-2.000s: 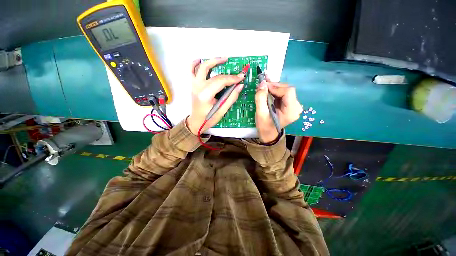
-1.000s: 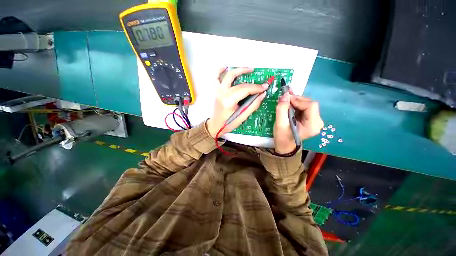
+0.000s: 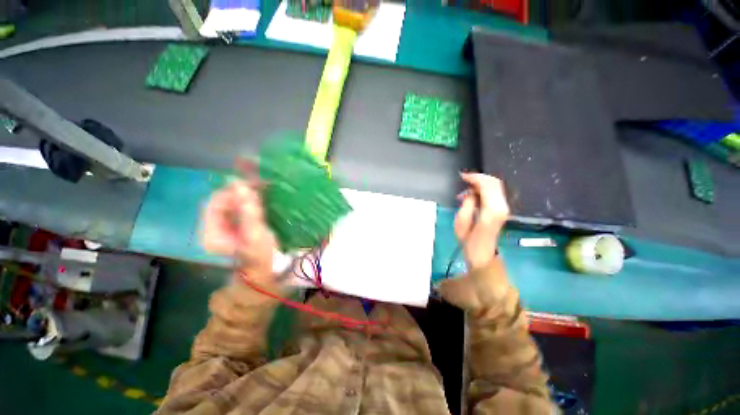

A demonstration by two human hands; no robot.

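Note:
My left hand point(image 3: 235, 223) is blurred and holds a green circuit board point(image 3: 302, 194) by its left side, raised and tilted above the bench. A red wire point(image 3: 312, 310) trails from this hand; the red probe cannot be made out. My right hand point(image 3: 484, 212) is raised right of the white paper sheet point(image 3: 381, 247), with fingers curled around the black test probe, which is mostly hidden; its black wire point(image 3: 452, 258) hangs beside the wrist. The multimeter is not visible; the board covers that area. Thin leads show below the board.
On the dark conveyor point(image 3: 381, 166) lie green boards point(image 3: 430, 120), point(image 3: 177, 67) and a yellow strip point(image 3: 329, 97). A black slab point(image 3: 552, 130) stands right. A white label point(image 3: 537, 242) and tape roll point(image 3: 596, 254) lie on the right bench. Papers and a board are across the belt.
The board has left the paper and is up in my left hand, moved left. My right hand has moved away from it. The view has shifted to show more conveyor.

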